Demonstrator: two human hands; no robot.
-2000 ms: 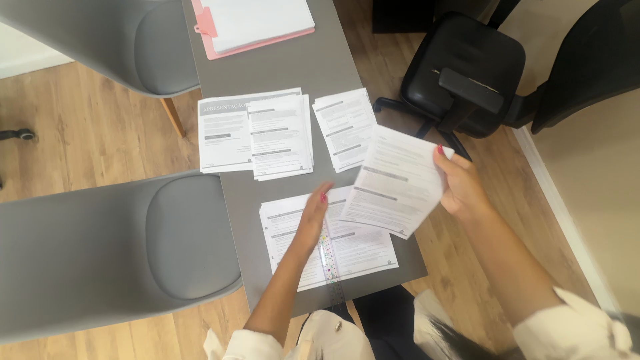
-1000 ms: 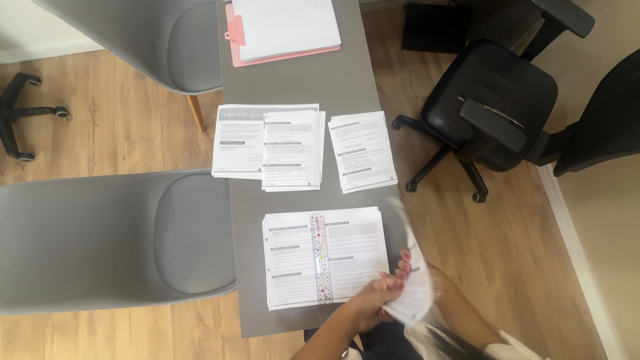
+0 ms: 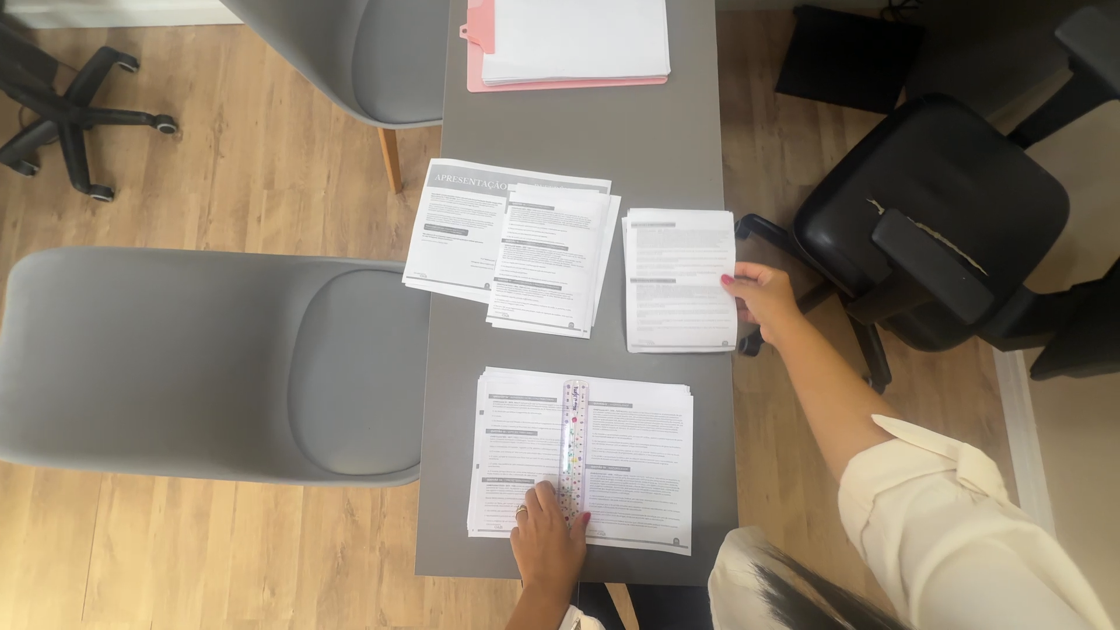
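Note:
My right hand [image 3: 761,297] pinches the right edge of a printed half-width sheet [image 3: 681,262], which lies over the small pile at the table's right edge. Near the table's front, my left hand [image 3: 551,534] rests on a stack of wide printed sheets [image 3: 643,437], its fingers at the lower end of a clear patterned ruler [image 3: 573,437]. The ruler lies upright down the middle of that stack. Another pile of half-width printed sheets [image 3: 547,262] overlaps wider printed sheets [image 3: 455,219] at the table's left edge.
A pink clipboard [image 3: 477,70] with white paper [image 3: 573,39] lies at the far end of the grey table [image 3: 577,127]. Grey chairs [image 3: 175,367] stand along the left side. A black office chair [image 3: 927,210] is at the right, with a black object [image 3: 849,57] on the floor behind.
My right hand has moved away from me, bringing the half-width sheet over the right pile. My left hand has left that sheet and come down on the wide stack beside the ruler.

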